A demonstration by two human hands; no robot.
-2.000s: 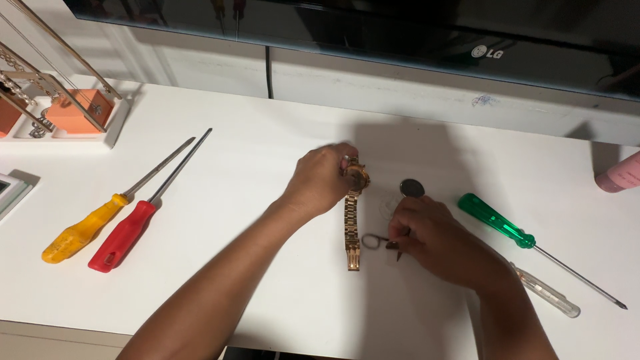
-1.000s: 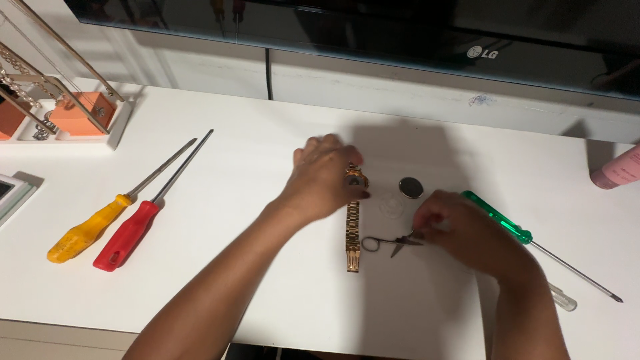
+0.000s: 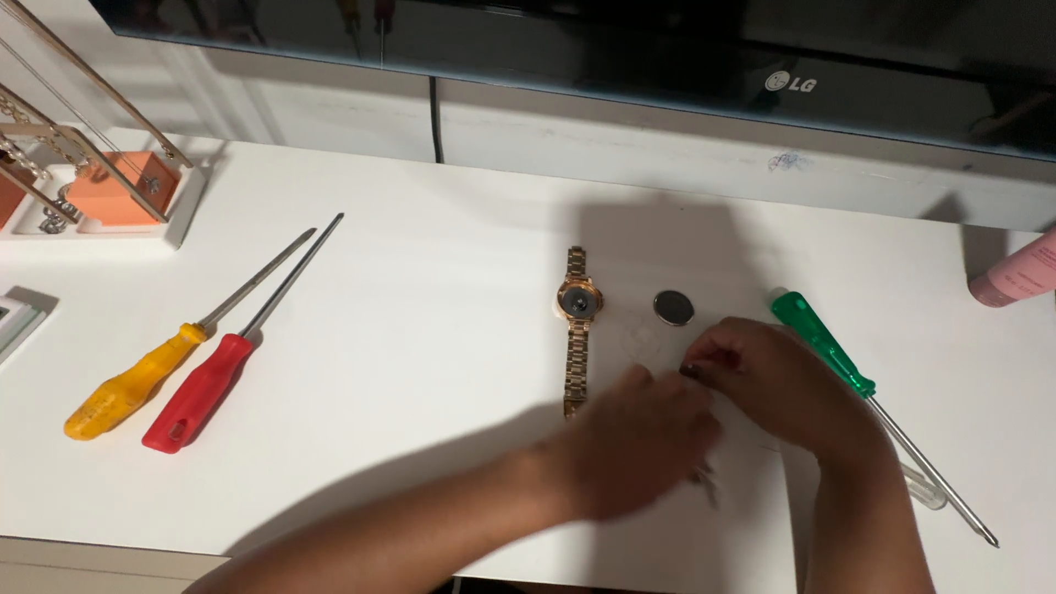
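A gold-coloured wristwatch point(image 3: 579, 299) lies face-down on the white table, its back off and the inside showing. Right of it rests a round dark metal watch back point(image 3: 673, 308), and just below that a faint clear ring point(image 3: 643, 339). My left hand point(image 3: 648, 441), blurred, is over the table below the watch and covers most of a small pair of scissors point(image 3: 706, 487). Beside it, my right hand point(image 3: 742, 371) has thumb and fingertips together near the ring; whether something small is between them cannot be seen.
Yellow point(image 3: 132, 384) and red point(image 3: 198, 396) screwdrivers lie at left, a green screwdriver point(image 3: 825, 342) at right over a clear tube-like item point(image 3: 924, 487). A jewellery stand point(image 3: 186, 206) is at back left, a pink tube point(image 3: 1019, 272) at far right. An LG screen point(image 3: 577, 58) stands behind.
My left hand has let go of the watch and moved down and right, over the scissors. My right hand has left the scissors and moved slightly up.
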